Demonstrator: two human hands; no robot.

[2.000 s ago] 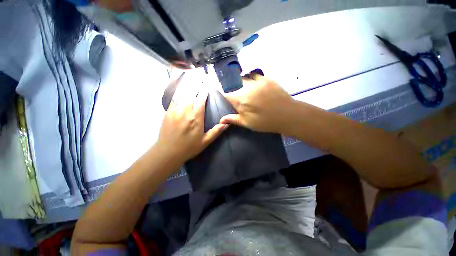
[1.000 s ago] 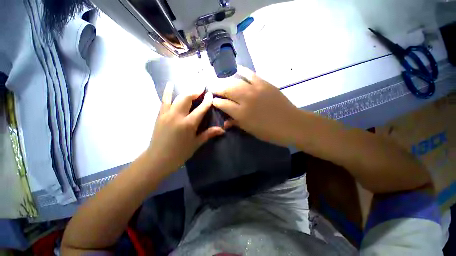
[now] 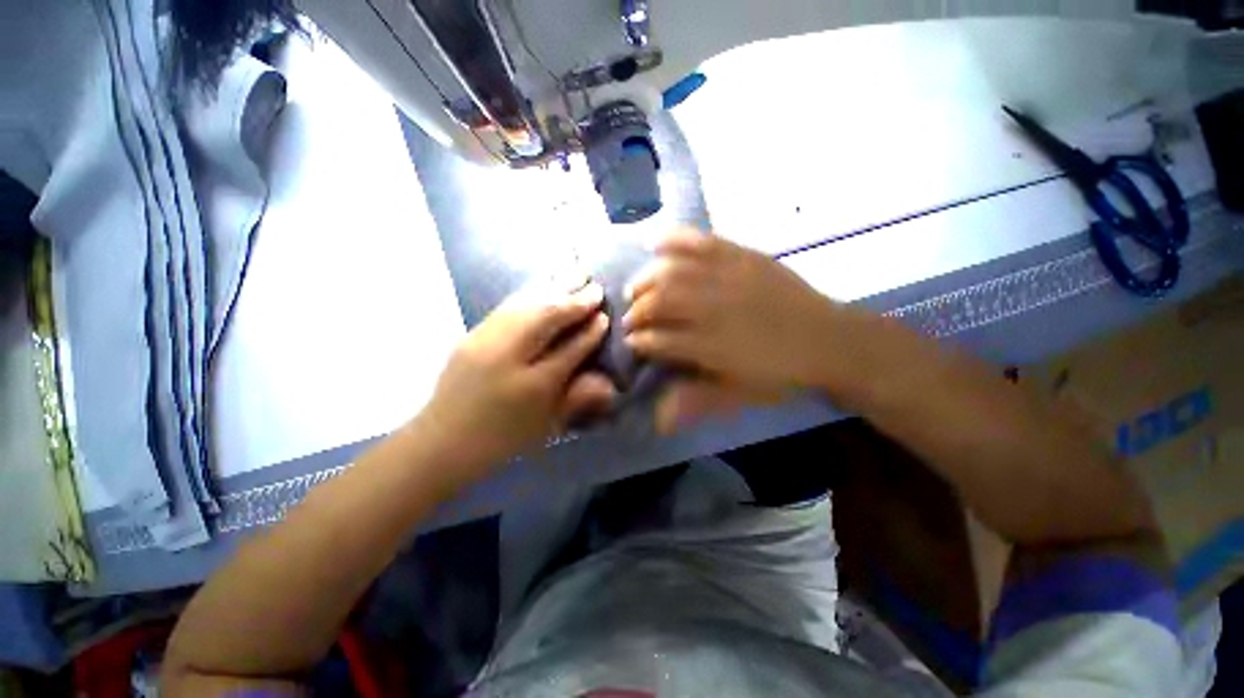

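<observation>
A joined piece of grey fabric point(image 3: 498, 246) lies under the needle area of the sewing machine point(image 3: 471, 82) and extends toward me; the lamp glare washes out its middle. My left hand point(image 3: 525, 361) grips its near part left of the seam, fingertips pinched. My right hand point(image 3: 730, 327) is on the near part at the right, slightly blurred, its fingers bent on the cloth. The two hands are close but apart. The presser foot and needle are lost in glare. A dark grey cylinder point(image 3: 626, 171) hangs right of the needle.
Fanned light-grey stacked panels point(image 3: 116, 314) lie at left, with a dark thread tassel point(image 3: 218, 34) above and a yellow-gold strip point(image 3: 52, 409) beside. Blue-handled scissors point(image 3: 1135, 225) lie at right. The ruled table edge point(image 3: 982, 307) runs in front. A cardboard box point(image 3: 1146, 436) is below right.
The fabric has moved farther under the machine and away from me, and its dark near end no longer hangs over my lap. Both hands have shifted slightly toward me and farther apart.
</observation>
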